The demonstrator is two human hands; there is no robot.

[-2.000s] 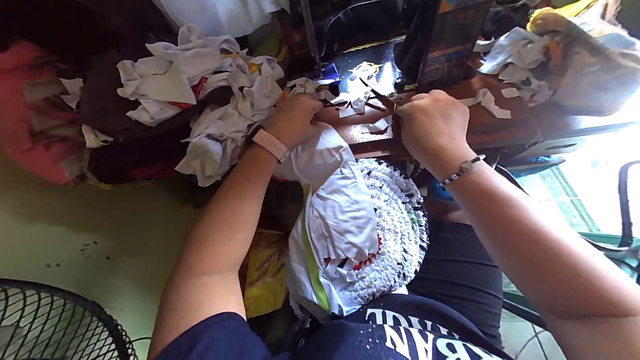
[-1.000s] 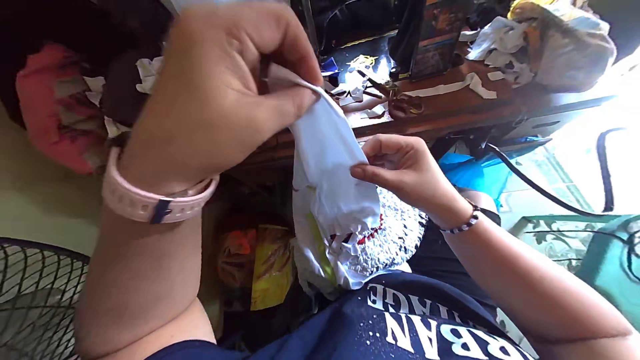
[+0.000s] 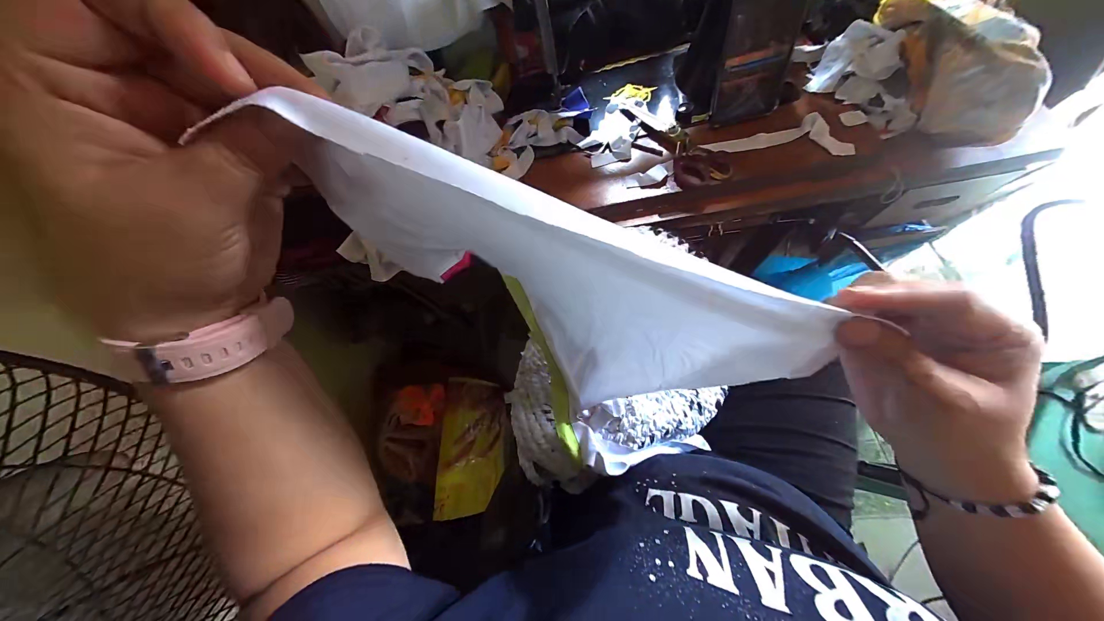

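A piece of white fabric with a lime-green strip is stretched between my two hands. My left hand, with a pink band at its wrist, pinches the upper left end of the cloth. At the right, my right hand grips the other end between thumb and fingers. Below the cloth, on my lap, lies a round white rag-textured piece, partly covered. Scissors with dark red handles rest on the wooden table, their blades hard to make out.
White fabric scraps are heaped on the brown wooden table. A stuffed plastic bag stands at the back right. A mesh fan guard is at lower left, near a yellow packet below the table.
Both hands have left the table edge, where they were two seconds ago with the scissors. The scissors now lie on the table. The fabric has been lifted and spread wide between my hands.
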